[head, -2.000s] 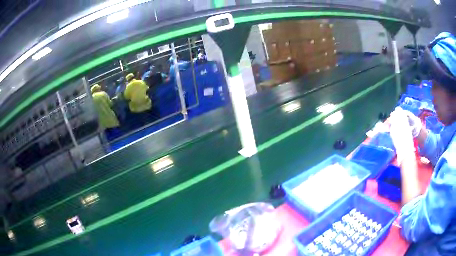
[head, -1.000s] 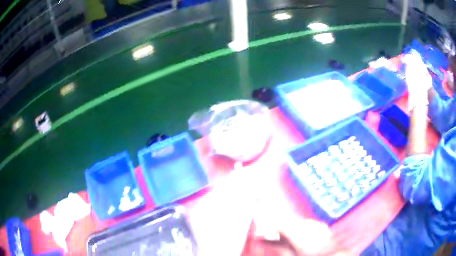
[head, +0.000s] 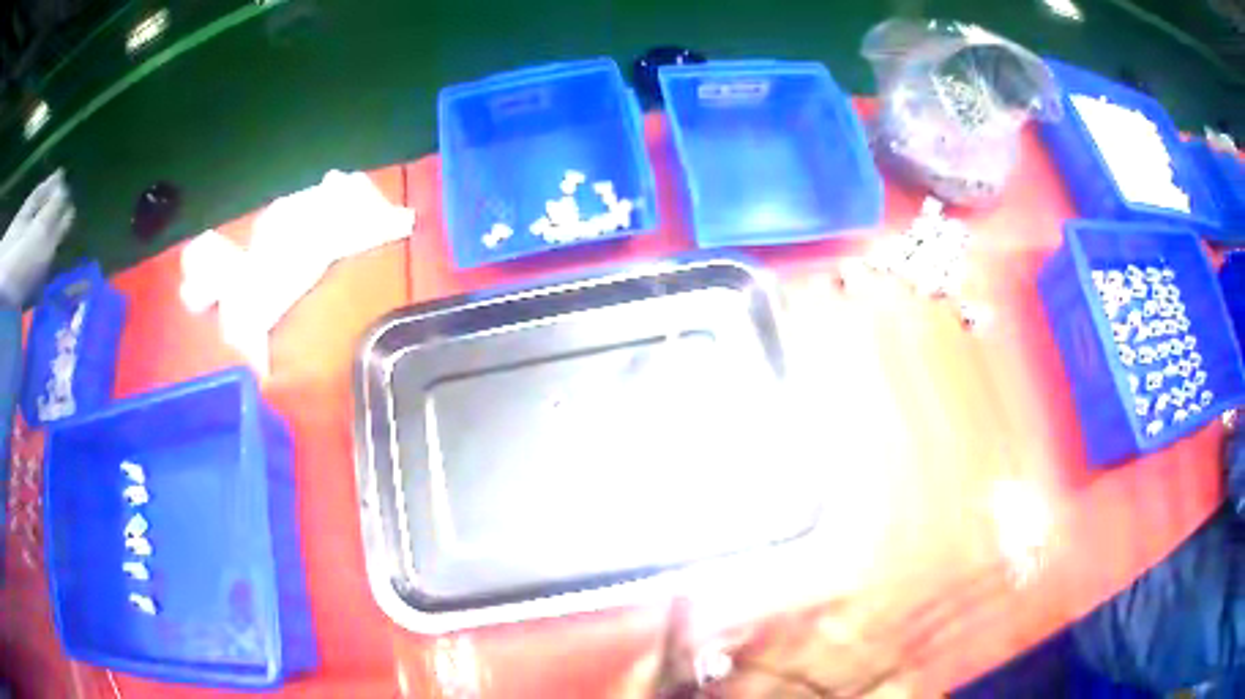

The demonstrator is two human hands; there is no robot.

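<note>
At the bottom edge, my right hand (head: 819, 658) shows as a blurred, cut-off, overexposed shape. A darker narrow shape beside it may be my left hand (head: 672, 658). A small white part (head: 713, 665) lies between them; the frame does not show which fingers touch it. The large steel tray (head: 376, 478) is just beyond, washed out by glare at its right side. Loose white parts (head: 931, 253) lie on the red bench right of the tray.
A large blue bin (head: 284, 546) with a few white parts is left. Two small blue bins (head: 546, 171) (head: 771, 164) stand behind the tray, beside a clear bag (head: 956, 116). A supply bin (head: 1085, 341) is right, a white cloth (head: 294, 246) back left, and a person's gloved hand (head: 38, 232) far left.
The view has swung down and left from the floor and right neighbour to the bench. The whole tray and the large left bin now show. My hands sit lower, mostly cut off.
</note>
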